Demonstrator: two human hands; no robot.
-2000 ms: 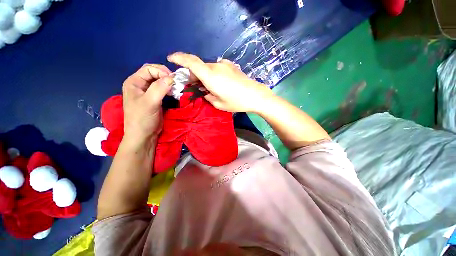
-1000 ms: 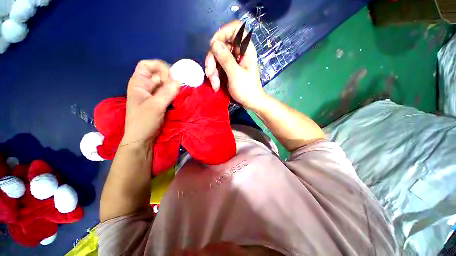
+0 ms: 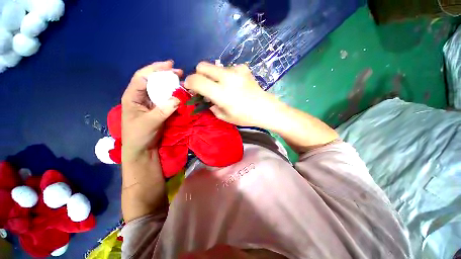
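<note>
The red plush piece (image 3: 212, 141) lies over the blue table's near edge, against my front. My left hand (image 3: 144, 109) grips a white pompom (image 3: 163, 87) at the piece's upper lobe. My right hand (image 3: 230, 91) is beside it, fingertips pinched together at the join of pompom and red plush; a needle cannot be made out. Dark scissors (image 3: 200, 104) sit under my right palm, pointing toward the plush. Another white pompom (image 3: 105, 149) shows on the left lobe, beyond my left forearm.
Red pieces with white pompoms (image 3: 45, 212) lie at lower left. Loose pompoms (image 3: 26, 44) are heaped at upper left. Thread scraps (image 3: 263, 48) cover shiny tape on the table edge. A yellow bag (image 3: 107, 247) is near my left elbow. Pale sacks (image 3: 384, 157) stand right on the green floor.
My right hand has come back from the upper right to the pompom, the scissors now turned down under its palm. My left hand now holds around the pompom, which has shifted left.
</note>
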